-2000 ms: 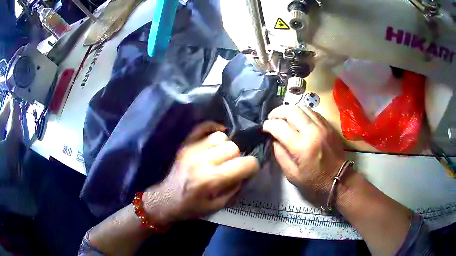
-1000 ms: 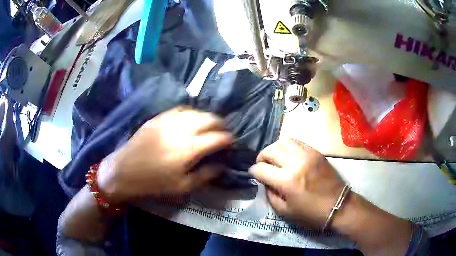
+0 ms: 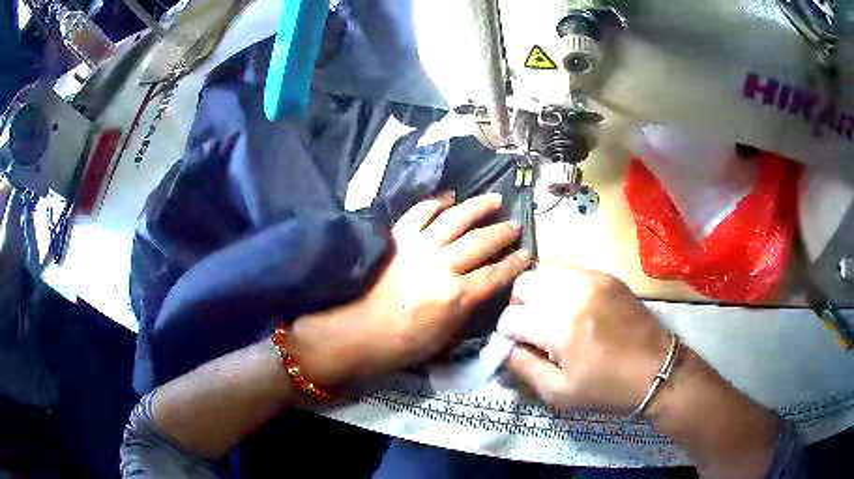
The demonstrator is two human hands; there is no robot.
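A thin, slightly shiny navy garment piece (image 3: 272, 234) lies bunched left of the needle, its dark edge running up to the presser foot (image 3: 524, 173). My left hand (image 3: 421, 281) lies flat on the cloth with its fingers apart, fingertips near the edge below the foot. My right hand (image 3: 585, 337) has its fingers curled at the near end of the cloth edge, pinching it. A small whitish piece (image 3: 478, 367) shows between my hands; what it is I cannot tell. The needle tip is too small to see.
The cream-white sewing machine head (image 3: 693, 65) stands at the top right. A red plastic bag (image 3: 712, 257) lies under its arm. A light-blue bar (image 3: 296, 61) hangs left of the head. A printed ruler (image 3: 543, 426) runs along the front edge. A red flat item (image 3: 96, 171) lies at left.
My left hand has moved right and opened flat on the cloth beside the edge. My right hand has shifted slightly right. The cloth edge now runs straighter below the foot.
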